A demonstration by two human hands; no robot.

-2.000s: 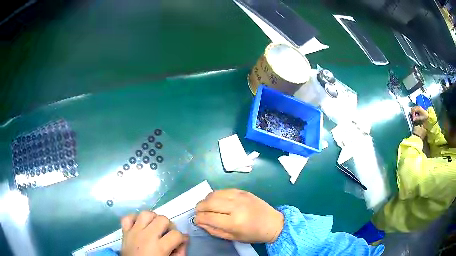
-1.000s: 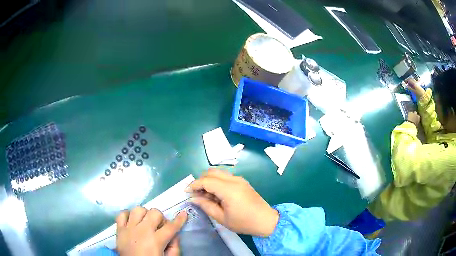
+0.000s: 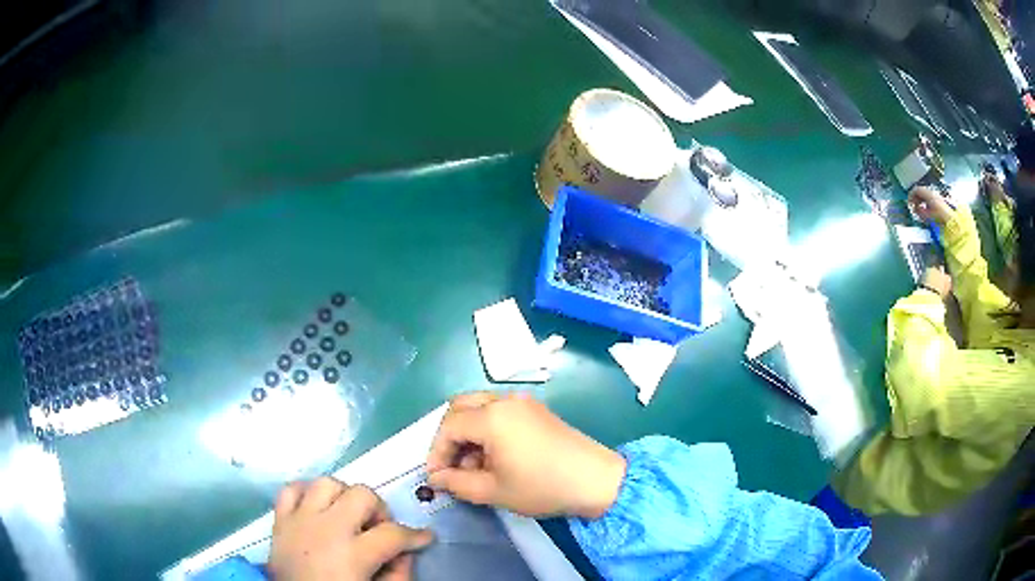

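A dark grey tablet back cover (image 3: pixel 460 545) lies on a white backing sheet (image 3: pixel 392 445) at the bottom, partly hidden by my hands and cut off by the picture's edge. A small dark round part (image 3: pixel 426 494) shows at the cover's upper corner. My right hand (image 3: pixel 516 454) is above this corner with thumb and forefinger bent together beside the part; whether they pinch anything is hidden. My left hand (image 3: pixel 346 533) rests on the cover's left side with its fingers bent, its thumb pointing toward the part.
Blue parts bin (image 3: pixel 622 267) with small dark parts stands beyond my right hand, a tan tub (image 3: pixel 607 148) behind it. White paper pieces (image 3: pixel 507 340) lie near it. Ring sheets (image 3: pixel 91 346) lie left. Dark tweezers (image 3: pixel 781 384) lie right. People in yellow smocks (image 3: pixel 942 397) work at right.
My right hand's thumb and forefinger have drawn together beside the corner. My left thumb has moved off the corner. The dark round part now shows there.
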